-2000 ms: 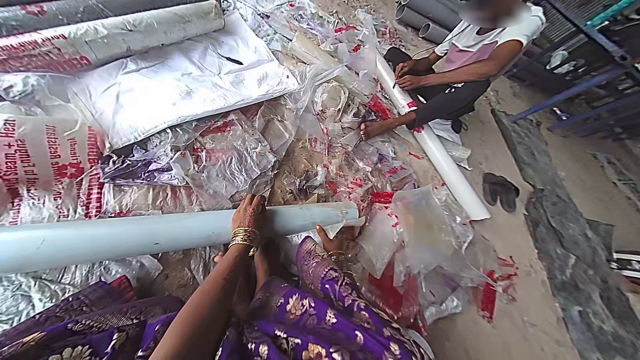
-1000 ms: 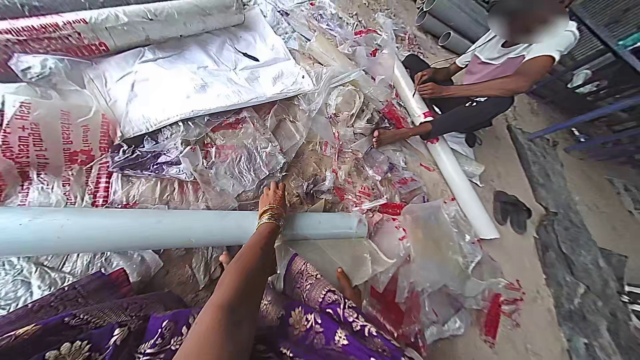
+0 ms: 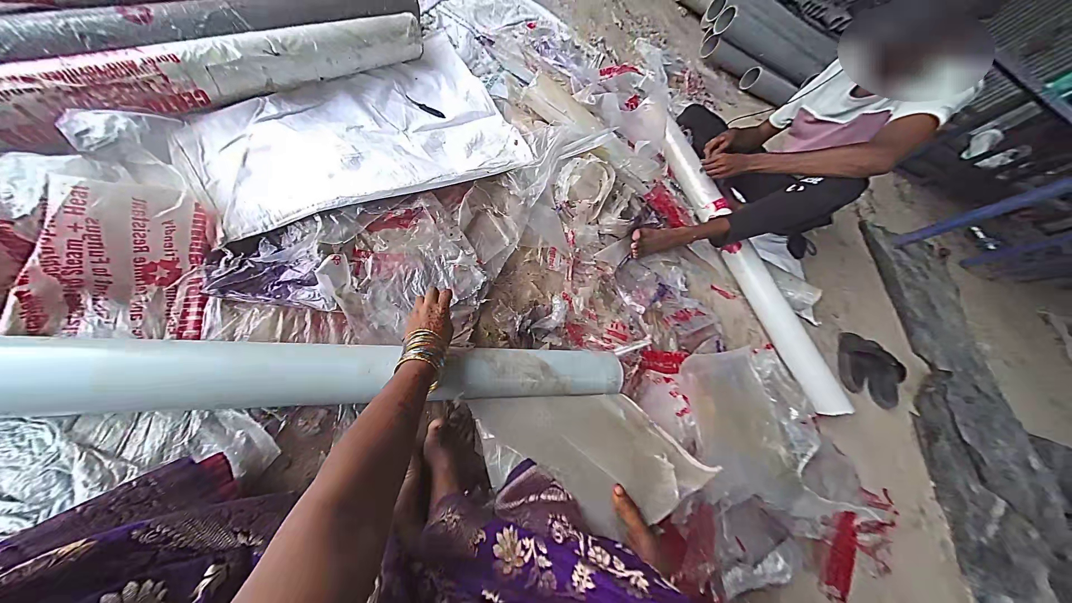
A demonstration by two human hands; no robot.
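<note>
A long pale-blue pipe [image 3: 276,377] lies across the view from the left edge. My left hand [image 3: 431,316], with bangles at the wrist, reaches over it; its palm is low at the pipe's far side and the fingers point away over crumpled clear plastic wrap [image 3: 419,251]. No object shows in that hand. A translucent plastic sheet [image 3: 569,444] lies on the near side of the pipe's right end. At the sheet's near edge, part of my right hand [image 3: 632,515] shows; the rest is hidden and its hold cannot be made out. My bare foot [image 3: 444,444] is beside the pipe.
A person [image 3: 879,134] sits at upper right, both hands at a white wrapped pipe [image 3: 779,327]. Wrapped pipes [image 3: 293,67], a white sack [image 3: 352,134] and printed plastic [image 3: 109,260] lie at upper left. Grey pipes [image 3: 754,50] lie behind; slippers [image 3: 871,368] rest at right.
My left hand has moved from on top of the pipe to its far side. My right hand has moved away from the pipe's right end, toward me. More of the translucent sheet shows.
</note>
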